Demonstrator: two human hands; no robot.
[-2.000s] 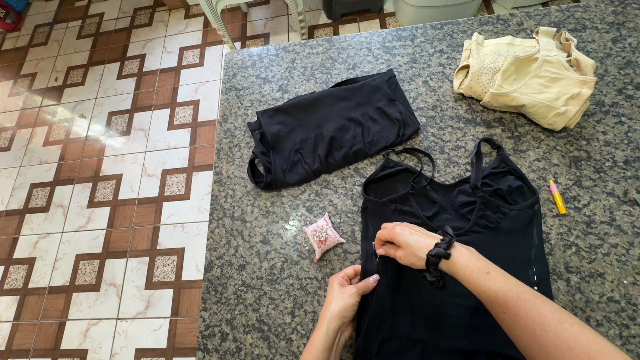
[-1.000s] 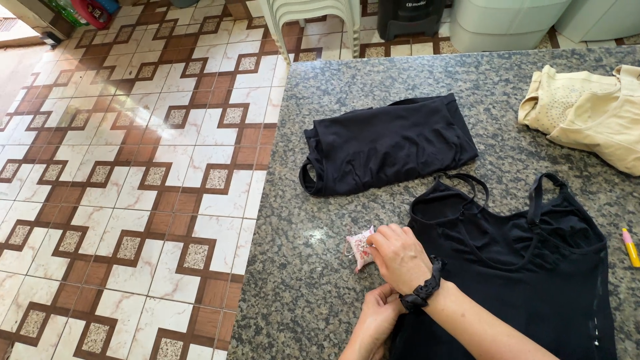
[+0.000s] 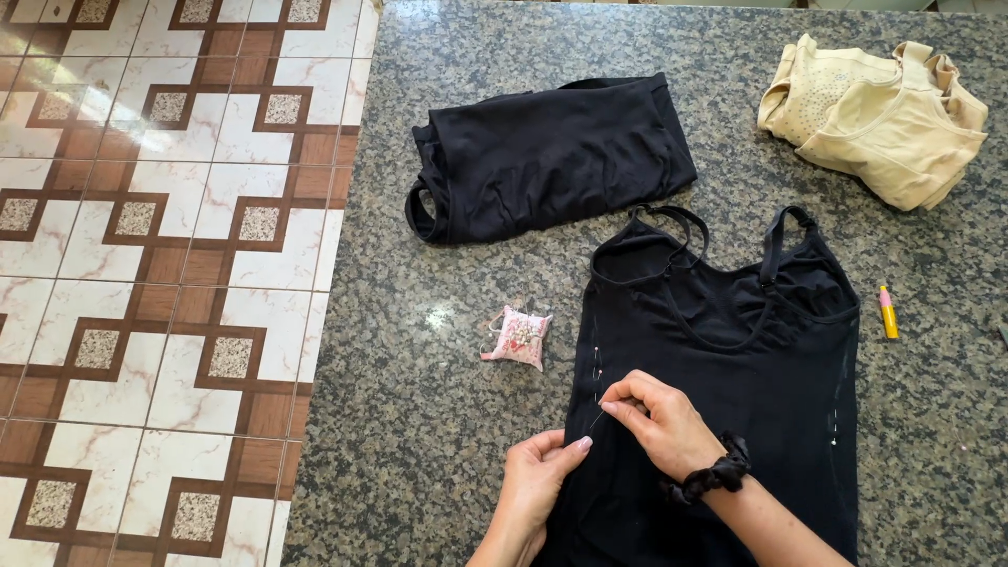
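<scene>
A black camisole point(image 3: 724, 409) with thin straps lies flat, with pearl-headed pins along both sides and faint chalk lines. My right hand point(image 3: 661, 421), a black scrunchie point(image 3: 713, 472) at its wrist, pinches a straight pin point(image 3: 597, 420) between thumb and fingertips over the garment's left side. Just below, my left hand point(image 3: 539, 480) grips the camisole's side edge, thumb on top. To the left of the camisole sits a small pink and white pincushion point(image 3: 520, 339) full of pins.
Behind lies a folded black garment point(image 3: 551, 161) on the speckled granite countertop point(image 3: 409, 441). A folded beige garment point(image 3: 874, 118) is at the back right. A yellow and pink chalk marker point(image 3: 888, 313) lies right of the camisole. Tiled floor point(image 3: 157, 315) borders the counter's left edge.
My right hand, at the pincushion one second ago, is back over the camisole's side with a pin. My left hand remains by that side edge. The view has shifted.
</scene>
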